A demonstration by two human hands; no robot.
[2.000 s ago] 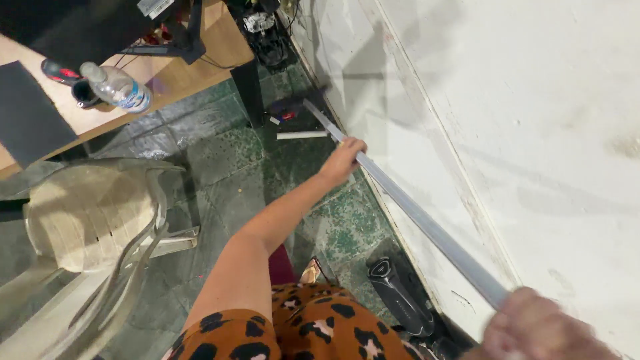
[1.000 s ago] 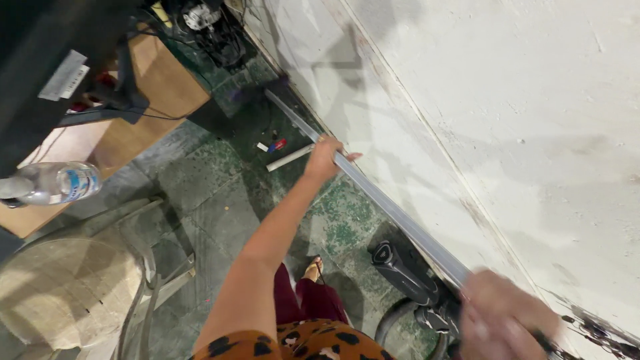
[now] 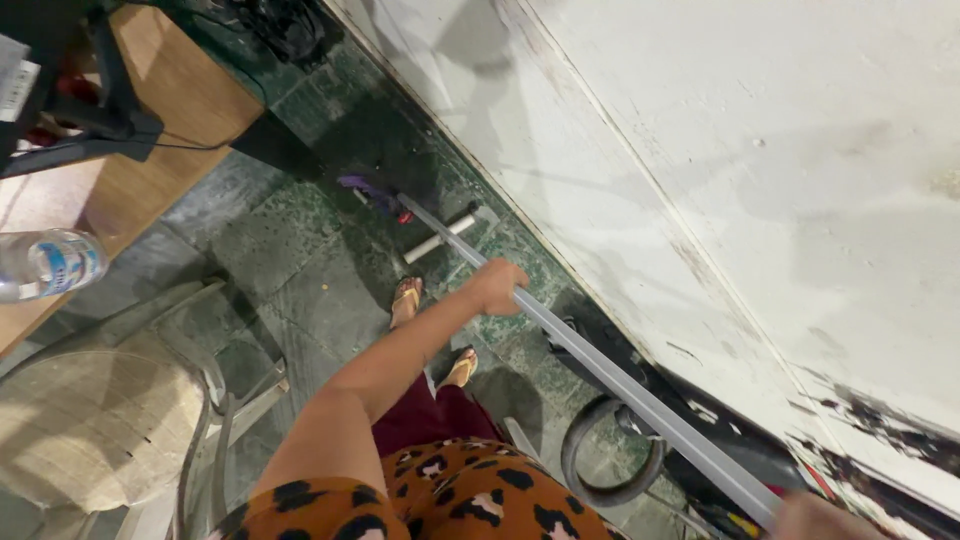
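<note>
My left hand [image 3: 499, 286] is closed around the middle of a long grey pole [image 3: 600, 364]. At the lower right edge my right hand [image 3: 821, 517], blurred and partly cut off, grips the pole's upper end. The pole slants down to the floor, where a purple broom head [image 3: 367, 189], partly in shadow, lies at its far end. A small red item [image 3: 406, 217] lies beside the head. Under the lower part of the pole, a white tube [image 3: 439, 238] lies crosswise on the green, worn floor.
A wooden desk [image 3: 176, 82] with a monitor stand and a plastic bottle [image 3: 56, 264] stands at left, above a dirty plastic chair [image 3: 105, 427]. A white wall [image 3: 712, 135] runs along the right. Black items and a ring-shaped hose [image 3: 574, 442] lie at its base. Cables [image 3: 285, 26] lie at the top.
The broom head has come away from the cables, nearer to the white tube and my feet. Both my feet now show. Both hands have stayed on the pole.
</note>
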